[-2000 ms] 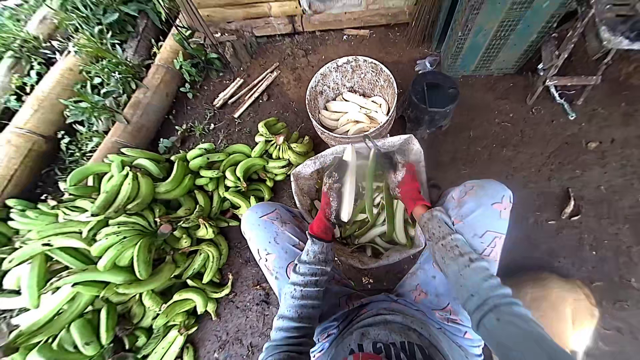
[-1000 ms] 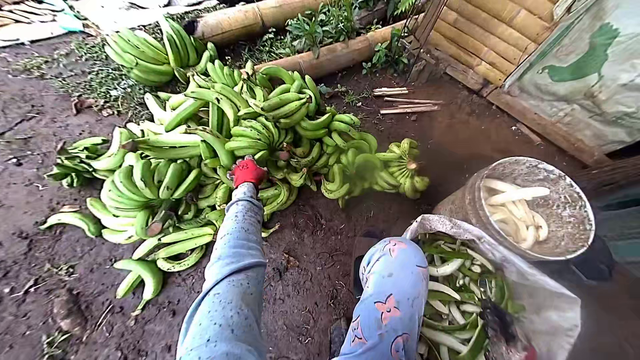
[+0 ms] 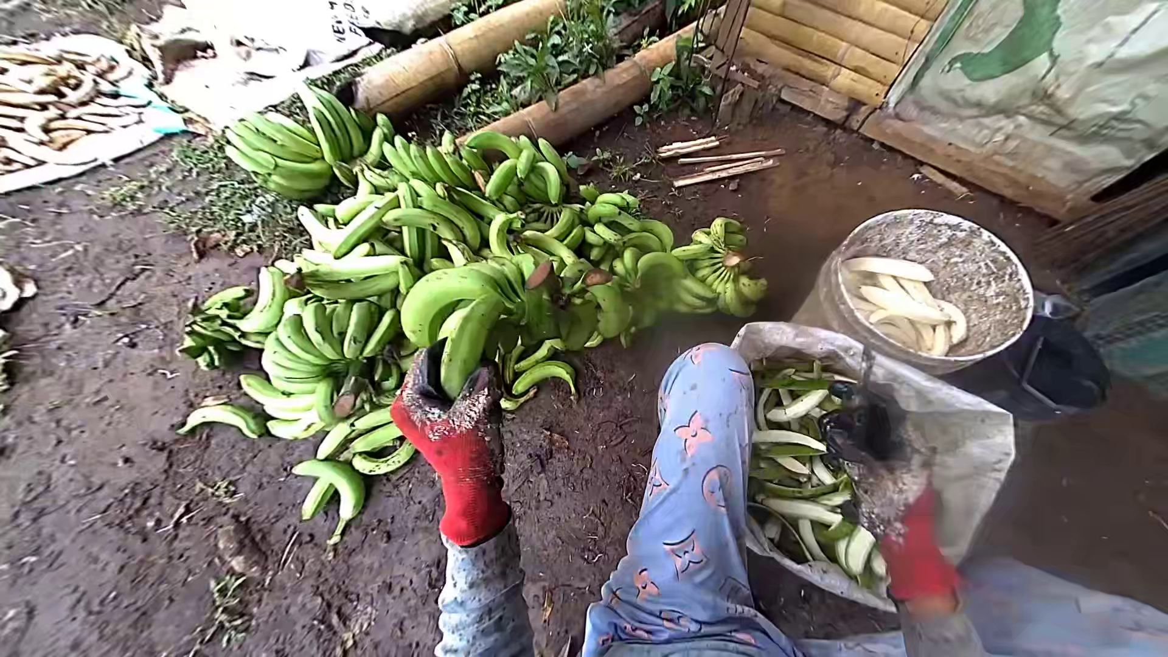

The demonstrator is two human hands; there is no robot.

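Observation:
My left hand (image 3: 456, 447), in a red glove with a dark, soiled palm, grips a green banana of a hand of bananas (image 3: 474, 310) at the near edge of a large heap of green bananas (image 3: 429, 219) on the ground. My right hand (image 3: 899, 511), also gloved and blurred, is over a white sack (image 3: 958, 447) whose open mouth shows green and pale peels (image 3: 803, 465). Whether its fingers hold anything is unclear. Behind the sack, a dirty whitish bucket (image 3: 940, 356) contains peeled bananas (image 3: 912, 306).
A dark bucket (image 3: 1058, 365) stands beside the whitish one. Bamboo poles (image 3: 456, 55) lie behind the heap, near thin sticks (image 3: 725, 164). Drying pale pieces (image 3: 64, 109) cover a sheet at the far left. My clothed knee (image 3: 703, 438) rises between heap and sack.
Two seconds ago both hands were over the sack; my left hand has since gone to the heap and taken hold of bananas. The view has swung toward the heap.

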